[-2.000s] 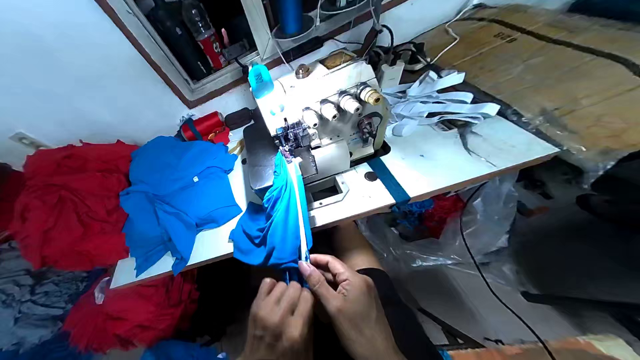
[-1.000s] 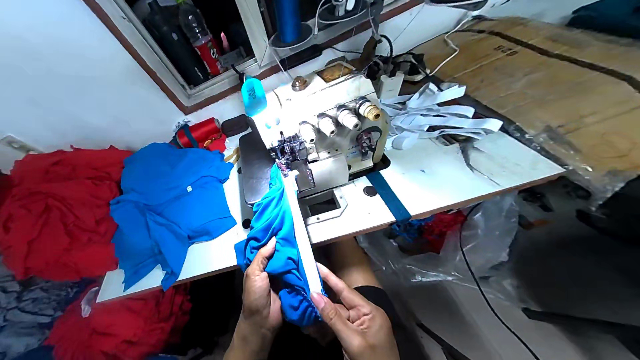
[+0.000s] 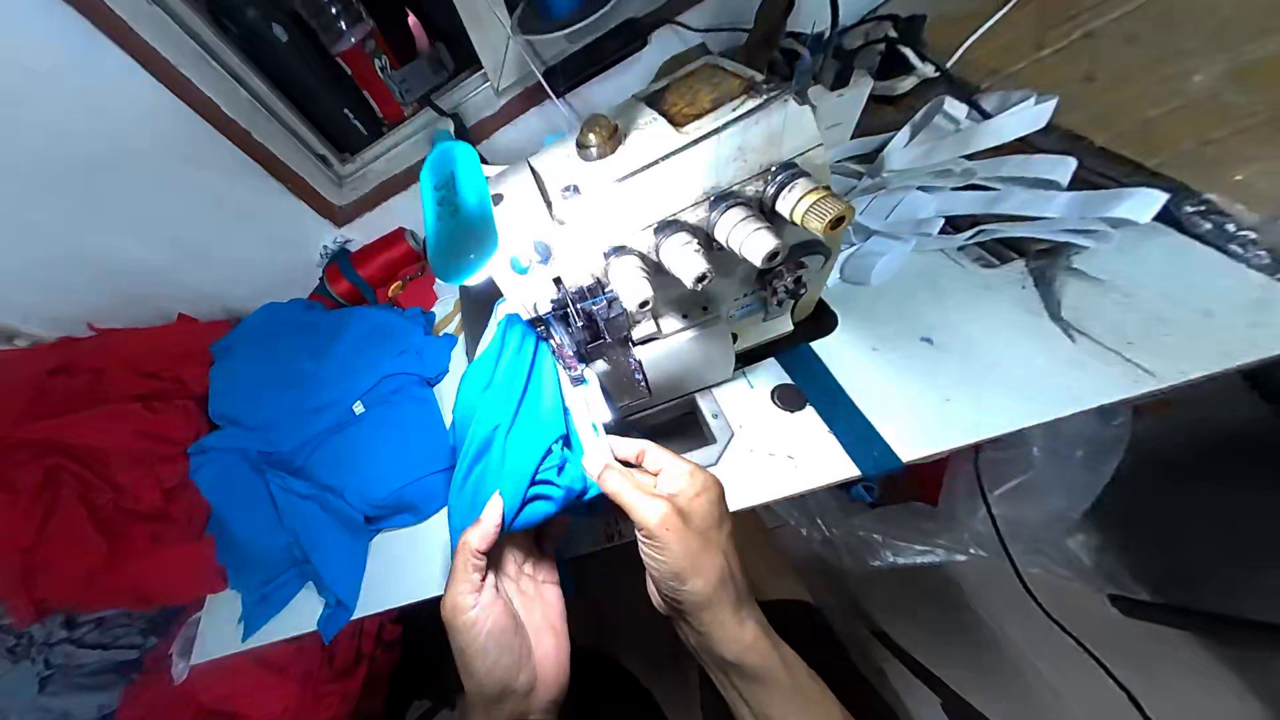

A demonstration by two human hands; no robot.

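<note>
A white overlock sewing machine (image 3: 690,230) stands on the white table, its lamp shining on the needle area. Bright blue fabric (image 3: 515,420) runs from under the presser foot down toward me, with a white elastic strip (image 3: 590,410) along its right edge. My right hand (image 3: 670,510) pinches the strip and fabric edge between thumb and fingers, just in front of the foot. Under the fabric's lower left part is my left hand (image 3: 510,610), palm up, with the thumb over the cloth. Whether that thumb presses on it is hard to tell.
Blue garment pieces (image 3: 330,430) and a red fabric pile (image 3: 100,450) lie at the left. Behind them is a red thread cone (image 3: 375,265). White strips (image 3: 980,190) lie right of the machine. A plastic bag (image 3: 900,510) and a black cable (image 3: 1010,560) are below the table's edge.
Both hands have moved up toward the presser foot, and less fabric and strip now extends in front of the machine. The view has come closer to the machine.
</note>
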